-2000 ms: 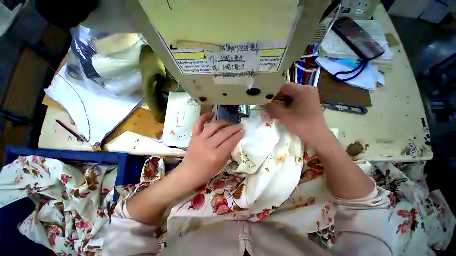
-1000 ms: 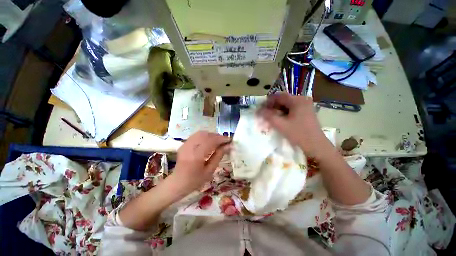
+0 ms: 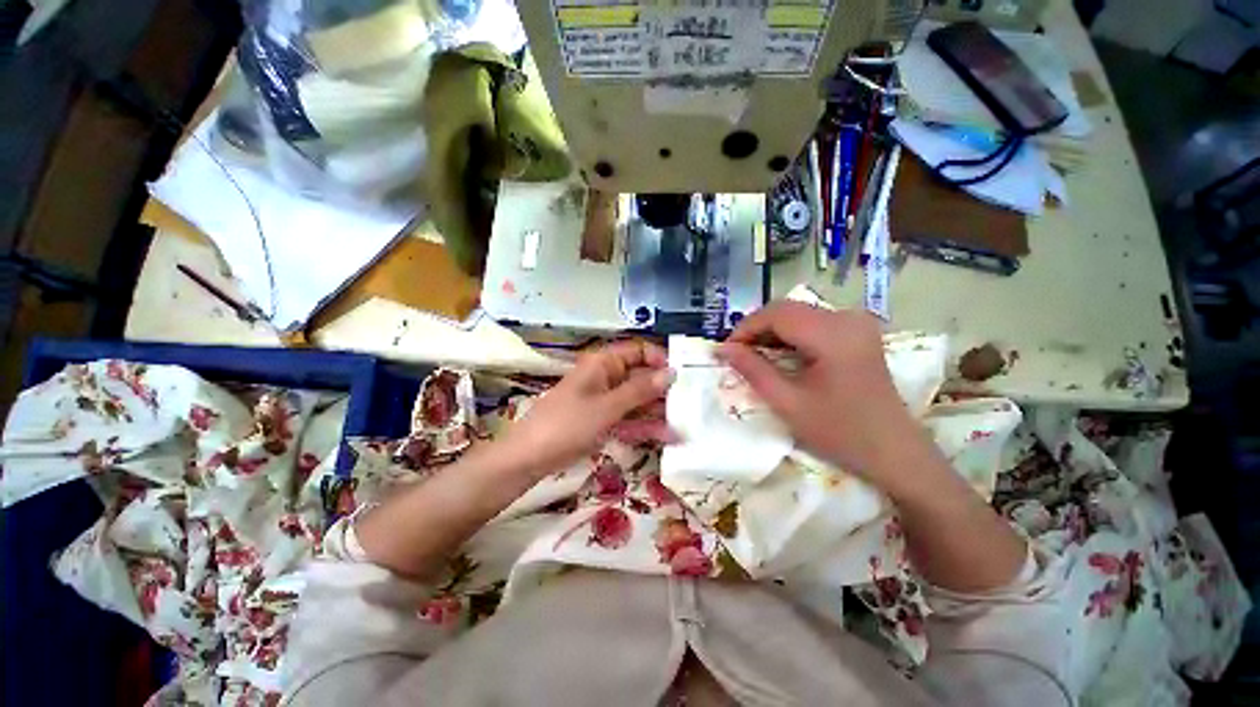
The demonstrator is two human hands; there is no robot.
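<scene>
The floral fabric garment piece (image 3: 726, 435), cream-white with red-pink flowers, is held up at its top edge in front of the machine bed and hangs down over the lap. My left hand (image 3: 594, 408) pinches its upper left corner. My right hand (image 3: 822, 380) pinches the same edge a little to the right. The sewing machine head (image 3: 677, 118) is above, at top centre. The shiny needle plate (image 3: 677, 263) shows beneath it, and the cloth is off the plate. The fingertips partly hide the cloth's edge.
A blue crate (image 3: 362, 414) with floral pieces is left of the lap. A garment pile (image 3: 1105, 553) lies right. An olive-green cloth (image 3: 463, 138) and clear plastic bag (image 3: 346, 124) are left of the machine. Pens (image 3: 840, 194) and a smartphone (image 3: 998, 76) are right.
Both hands have moved from under the machine head back towards the body with the cloth, and the needle plate is uncovered. My left hand has taken hold of the cloth's corner. The view has shifted.
</scene>
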